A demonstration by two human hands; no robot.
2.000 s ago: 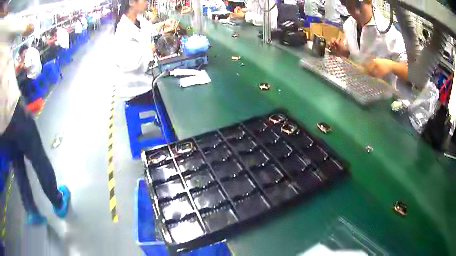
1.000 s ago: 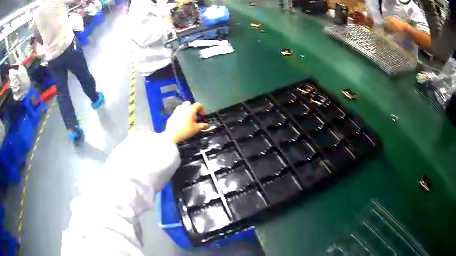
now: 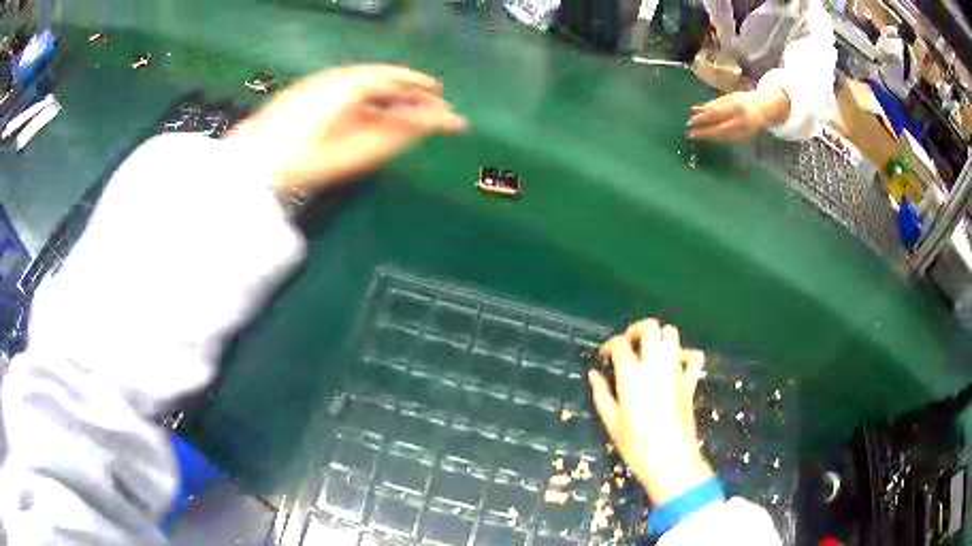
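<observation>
A watch housing (image 3: 499, 180) with a copper-coloured rim lies on the green mat. My left hand (image 3: 357, 117) is blurred, above the mat to its upper left, and does not touch it. I cannot tell whether it holds anything. A clear blister tray (image 3: 432, 352) lies flat in front of me, with small gold and silver parts (image 3: 576, 475) in its right side. My right hand (image 3: 650, 400), with a blue wrist band, is over this tray, fingers bent and thumb apart, with nothing visible in it. The black blister tray (image 3: 64, 229) is mostly hidden behind my left arm.
More housings (image 3: 259, 82) lie in a row along the mat at the upper left. Another person's hand (image 3: 735, 115) is across the bench beside a grey tray (image 3: 837, 187). The dark press fixture (image 3: 906, 480) is cut off at the lower right.
The view has swung right, from the black tray to the clear tray. My left hand has left the black tray for the mat. My right hand has come into view.
</observation>
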